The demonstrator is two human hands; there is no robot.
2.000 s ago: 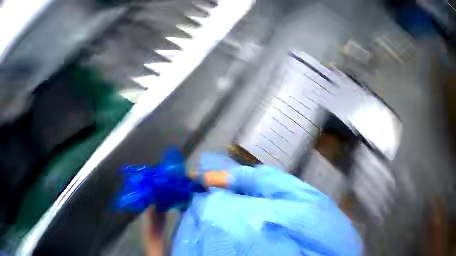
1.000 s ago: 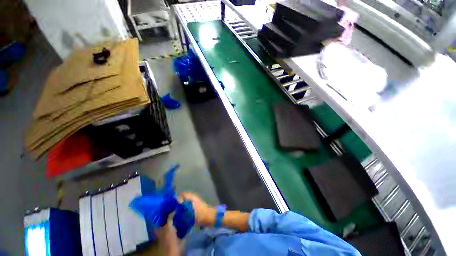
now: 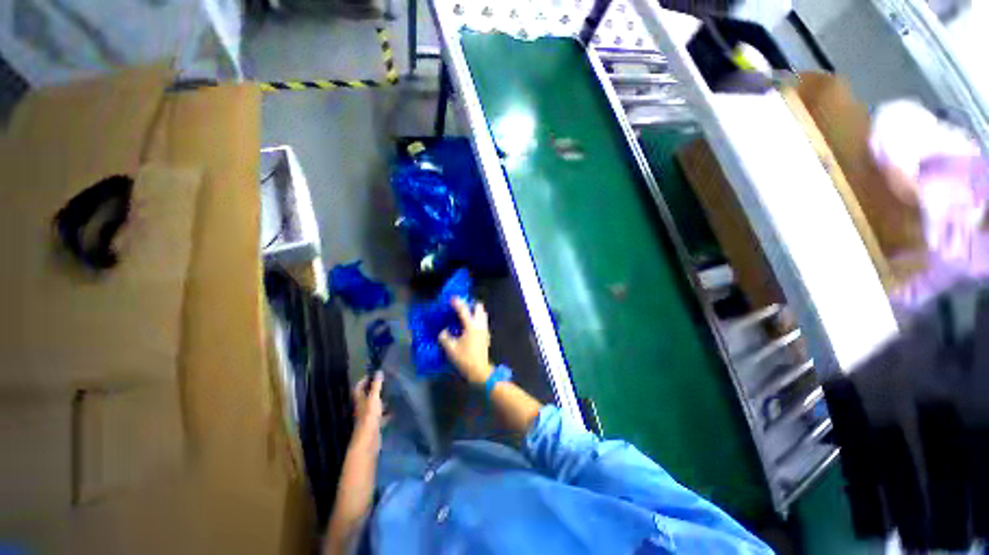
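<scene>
Crumpled blue film (image 3: 436, 325) is at my right hand (image 3: 469, 345), which has its fingers over it and a blue band at the wrist. My left hand (image 3: 370, 407) holds a smaller dark blue piece of film (image 3: 380, 338), slightly blurred. Both hands are low in front of me, above the floor. A dark bin (image 3: 472, 222) full of crumpled blue film stands just beyond, beside the conveyor. Another loose piece of blue film (image 3: 360, 287) lies on the floor left of the bin.
The green-belt conveyor (image 3: 586, 239) runs along my right, with rollers (image 3: 765, 374) beyond. Brown cardboard (image 3: 130, 358) is stacked at my left, a black loop (image 3: 95, 222) on it. A white box (image 3: 287, 206) stands behind. A person in pink (image 3: 943, 195) is at the far right.
The view has moved forward to the bin and cardboard stack. My hands, together on one bunch of film before, are now apart, each with film. The metal housings have left the view.
</scene>
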